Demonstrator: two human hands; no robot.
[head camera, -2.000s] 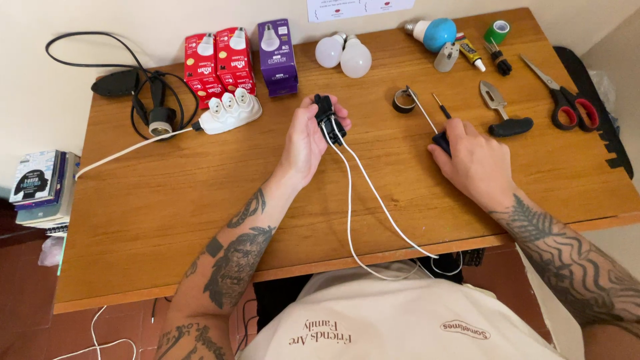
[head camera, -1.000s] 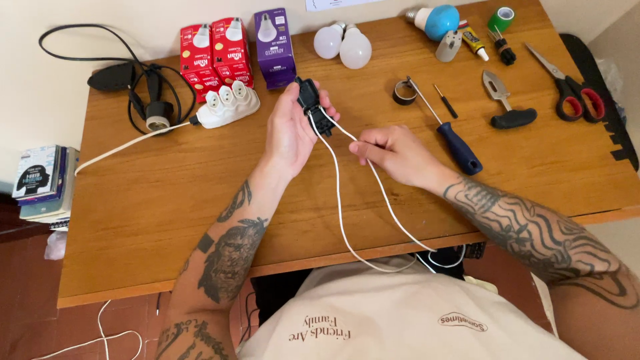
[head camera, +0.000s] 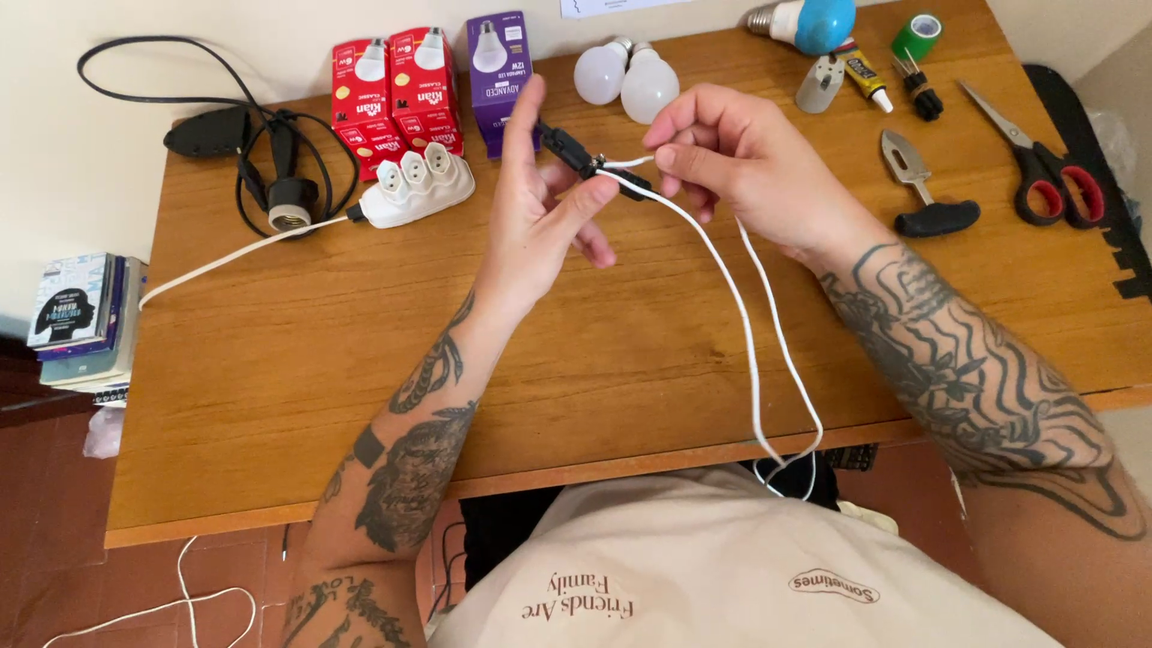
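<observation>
My left hand (head camera: 549, 202) holds an opened black plastic electrical fitting (head camera: 567, 148), its parts spread to either side of small metal terminals. One white wire (head camera: 720, 261) runs from the fitting past my left thumb and down over the table edge. My right hand (head camera: 733, 162) pinches the end of a second white wire (head camera: 778, 315) between thumb and fingers, just right of the fitting. Both wires meet in a loop by my shirt. Whether the pinched end touches a terminal is hard to tell.
Bulb boxes (head camera: 432, 90), a white power strip (head camera: 421, 187) and a black cord with lamp socket (head camera: 291, 205) lie back left. Two white bulbs (head camera: 648, 85) stand behind my hands. Scissors (head camera: 1044, 162), a black-handled tool (head camera: 936, 216), green tape (head camera: 918, 38) and a glue tube (head camera: 864, 76) lie right.
My right hand let go of the blue-handled screwdriver and has moved to the fitting, where it now pinches a wire end. The fitting is spread wider in my left hand.
</observation>
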